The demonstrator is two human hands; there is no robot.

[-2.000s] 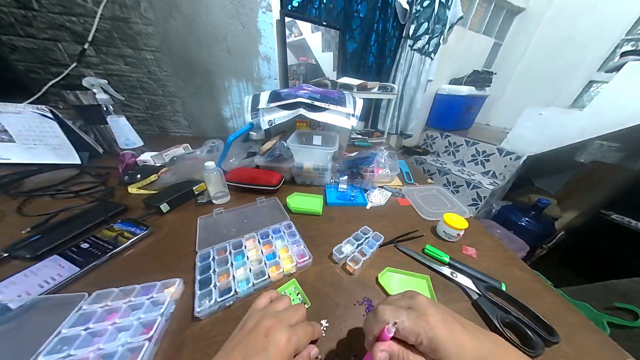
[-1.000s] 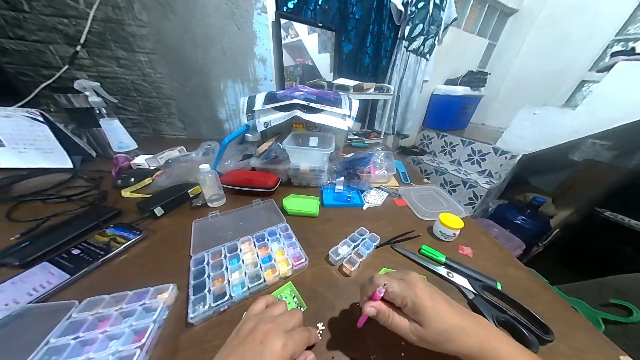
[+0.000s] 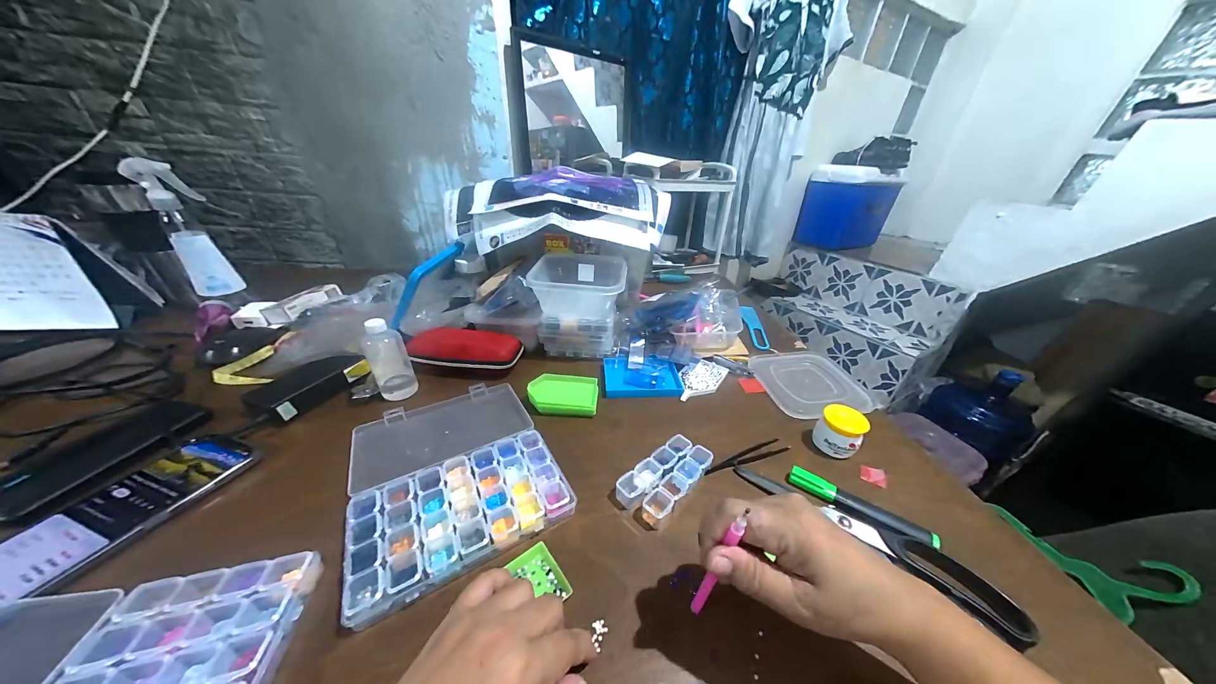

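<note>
My right hand [image 3: 793, 560] holds a pink pen-like applicator [image 3: 719, 562], its lower end just above the brown table. Under that hand, a green tray is mostly hidden, and dark purple beads [image 3: 682, 578] lie beside the applicator. My left hand [image 3: 508, 632] rests at a small green tray [image 3: 540, 572] holding dark and pale beads; whether its fingers grip the tray cannot be told. Small white beads [image 3: 598, 635] lie by its fingertips. Behind it sits an open clear compartment box [image 3: 461, 518] of coloured beads. A cluster of small clear jars [image 3: 665, 475] stands between the hands, farther back.
Black-handled scissors [image 3: 898, 546], a green-capped marker [image 3: 860, 506] and black tweezers [image 3: 749, 456] lie at the right, near a yellow-lidded jar [image 3: 842, 431]. At the left are a smartphone [image 3: 123, 513] and another compartment box [image 3: 180, 627]. Behind are a green tray [image 3: 563, 395] and a bottle [image 3: 389, 359].
My right hand has risen from the table with the pink applicator and now covers most of the green tray at the right. My left hand stays near the small bead tray.
</note>
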